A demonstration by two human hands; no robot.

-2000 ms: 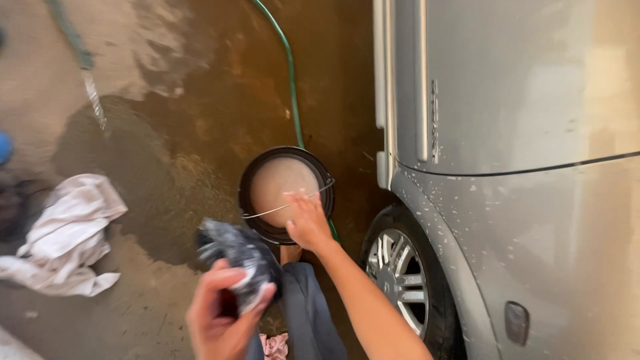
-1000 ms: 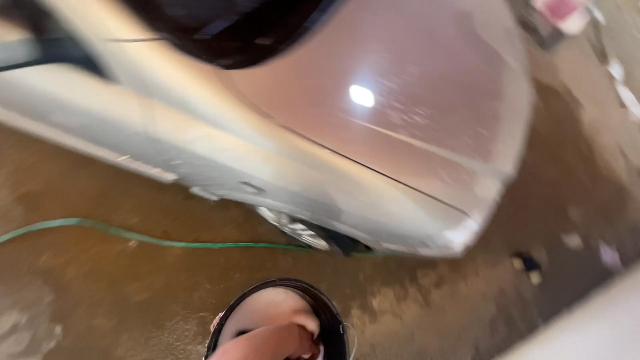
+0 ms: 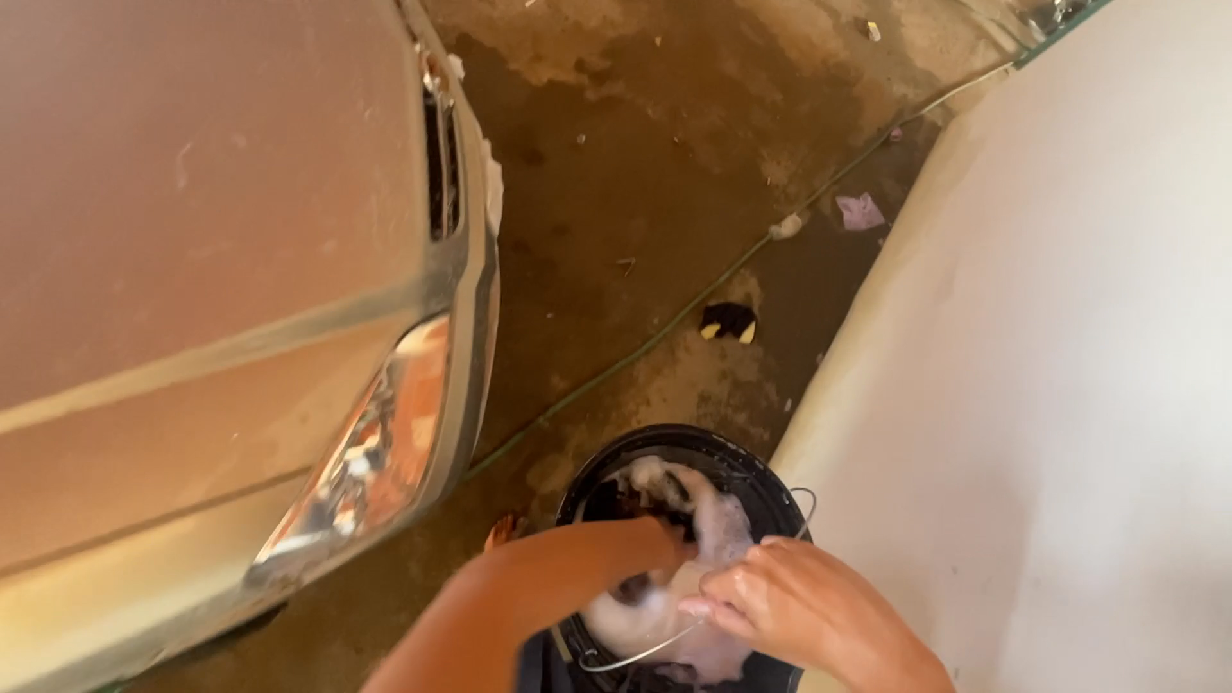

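A black bucket (image 3: 679, 435) with soapy water and foam (image 3: 727, 529) stands at the bottom centre. My left arm crosses its near left rim, and my left hand (image 3: 674, 547) is down inside, its fingers hidden among suds and something dark, perhaps a cloth. Over the right part of the bucket, my right hand (image 3: 756, 589) has its fingers curled round the thin wire handle (image 3: 640, 657), which runs under the hand and reappears at the right rim. Whether the right fingers also touch anything else cannot be seen.
A car's hood (image 3: 202, 183) and headlight (image 3: 375, 443) are at left. A large pale surface (image 3: 1059, 385) slopes down the right side. A green hose (image 3: 616, 371) crosses the wet floor, near a black-and-yellow item (image 3: 729, 321) and a pink scrap (image 3: 859, 212). A bare foot (image 3: 502, 529) shows beside the bucket.
The view has swung widely round to the car's front. Two seconds ago my left hand held a dark soapy cloth outside the bucket; now that hand is inside it.
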